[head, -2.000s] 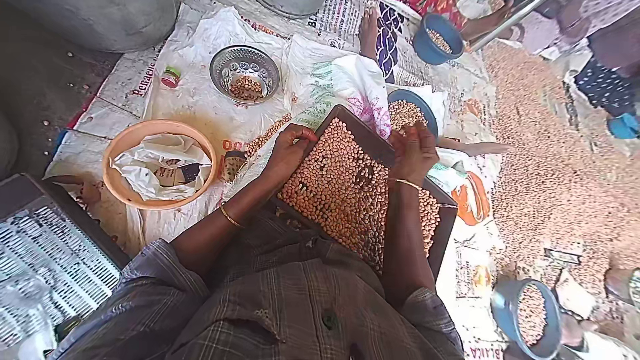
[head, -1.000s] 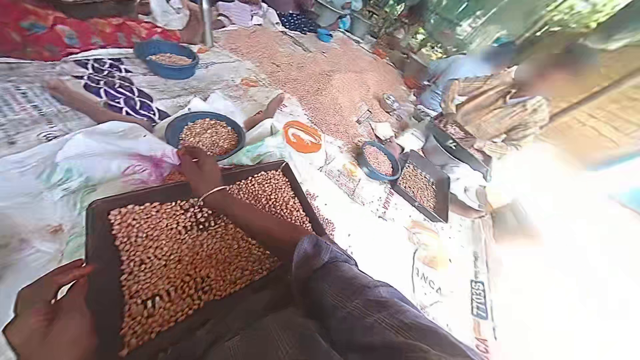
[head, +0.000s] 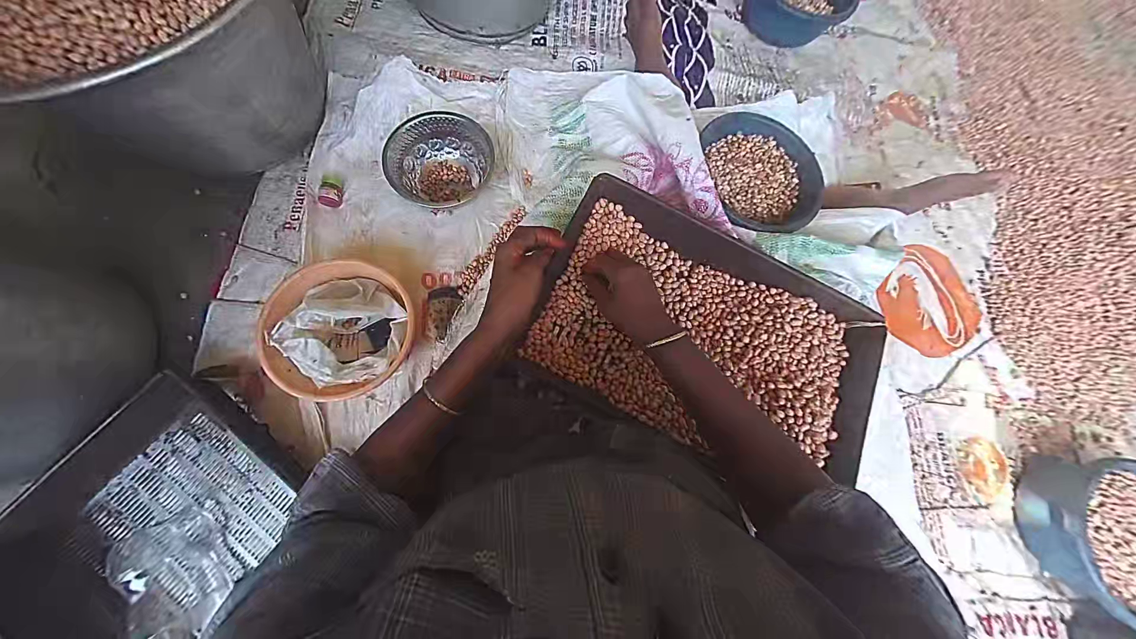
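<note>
A dark rectangular tray (head: 865, 399) lies tilted across my lap, holding a spread layer of reddish-brown nuts or beans (head: 754, 346). My left hand (head: 524, 266) is at the tray's upper left rim, its fingers bent at the edge; whether they grip it is unclear. Over the nuts near that same end, my right hand (head: 626, 288) has its fingers curled down among them; I cannot tell if it pinches one. A blue-grey basin (head: 803, 151) of paler nuts stands just beyond the tray. Left of it on the sheet is a patterned metal bowl (head: 399, 133) with some nuts inside.
An orange basin (head: 271, 355) with a white bag sits left of my arm. Large metal pots (head: 266, 115) and a black crate-like tray (head: 160, 417) line the left. Another person's leg (head: 941, 191) extends beyond the basin. A wide spread of nuts (head: 1056, 266) covers the right.
The view has swung back from the right. My right hand, beside the basin of paler nuts in both earlier frames, is now over the nuts at the tray's left end.
</note>
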